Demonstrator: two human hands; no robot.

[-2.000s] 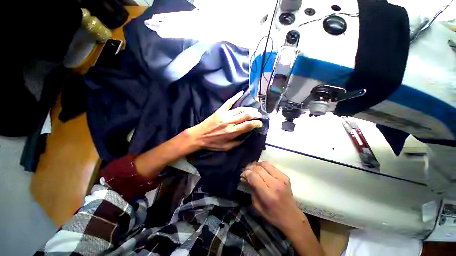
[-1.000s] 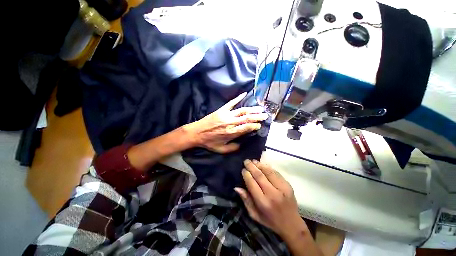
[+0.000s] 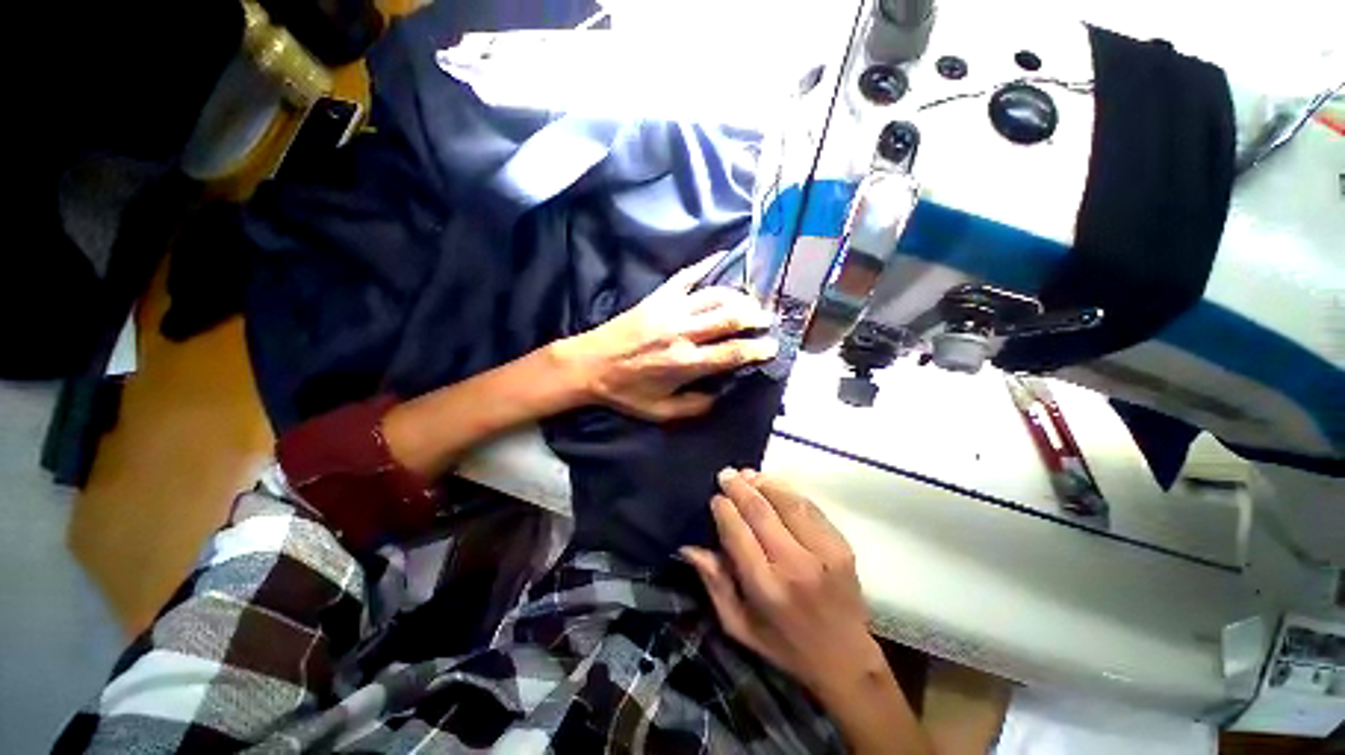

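Note:
The dark navy garment [image 3: 487,266] lies heaped left of the needle and runs down to my lap; it looks paler blue under the lamp. My left hand [image 3: 671,354] lies on the cloth, fingertips beside the presser foot [image 3: 789,317] of the white sewing machine [image 3: 974,177]. The foot is partly hidden by glare. My right hand [image 3: 774,568] is at the cloth's right edge near the front of the machine bed, its fingertips on the cloth edge; whether they pinch it is hard to tell.
A red and metal tool [image 3: 1058,450] lies on the bed right of the needle. A black band [image 3: 1158,192] wraps the machine head. A white cloth piece [image 3: 546,71] lies behind the garment. A phone [image 3: 317,137] and yellowish object [image 3: 283,56] are at the upper left of the wooden table [image 3: 162,502].
My right hand has opened out from a curled pinch along the cloth edge. My left hand stays by the foot. The cloth between my hands lies flatter. The view has shifted slightly.

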